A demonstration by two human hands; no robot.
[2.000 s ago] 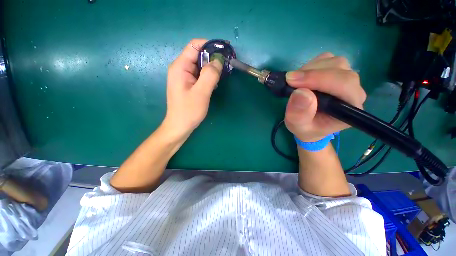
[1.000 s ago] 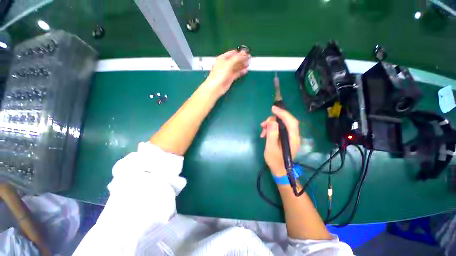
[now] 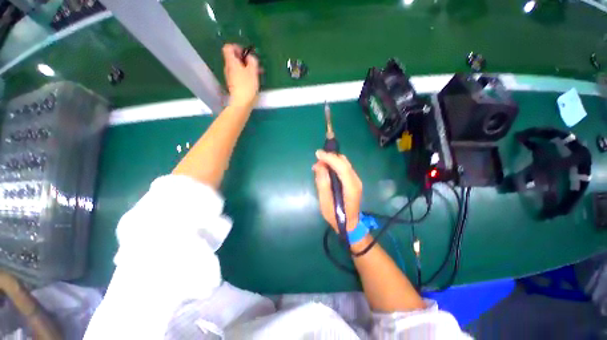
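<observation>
My left hand (image 3: 242,78) reaches past the pale rail over the green conveyor. Its fingers are at a small dark round unit (image 3: 247,53), mostly hidden and blurred; I cannot tell whether it is gripped. My right hand (image 3: 338,192) holds the black soldering iron (image 3: 337,194) over the bench, its metal tip pointing away from me. A blue strap (image 3: 360,230) is round the right wrist. Another small unit (image 3: 296,68) lies on the conveyor right of my left hand.
Clear blister trays (image 3: 50,182) are stacked at left. A slanted post (image 3: 163,50) stands left of my left hand. The fan (image 3: 387,103), black holder (image 3: 478,109), box with red light (image 3: 426,156), cables (image 3: 459,229) and black ring-shaped object (image 3: 551,172) are at right.
The view has shifted right. My left hand has moved farther out over the conveyor, beyond the rail. My right hand still holds the iron, tip forward.
</observation>
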